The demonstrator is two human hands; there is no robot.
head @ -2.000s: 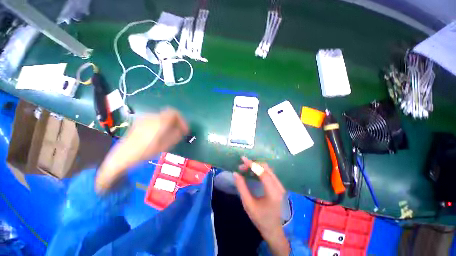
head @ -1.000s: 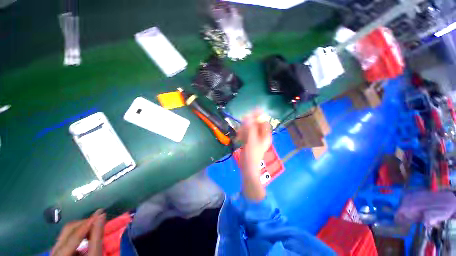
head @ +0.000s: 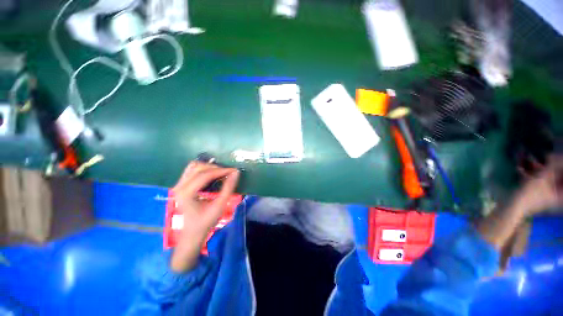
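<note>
My left hand (head: 200,200) is at the bench's front edge, left of the housing frame, with thumb and fingers curled towards each other. A dark thing shows behind its fingers; whether it is held is unclear. My right hand (head: 543,190) is blurred at the far right edge, partly cut off, beside the black unit (head: 529,139); what it holds is hidden. The white housing frame (head: 281,123) lies on the mat in front of me, with a small whitish cable (head: 248,155) at its lower left. The white back cover (head: 346,120) lies tilted to its right.
An orange-yellow square (head: 372,102), black-and-orange tool (head: 406,157), thin blue stick (head: 444,174) and black fan (head: 454,105) stand right. A corded white device (head: 141,62) and another dark tool (head: 54,126) are left. Red trays (head: 401,222) sit below the bench edge.
The view swung right, then back left. My right hand went from near the housing frame to the far right. My left hand stays near the bench edge, fingers curled.
</note>
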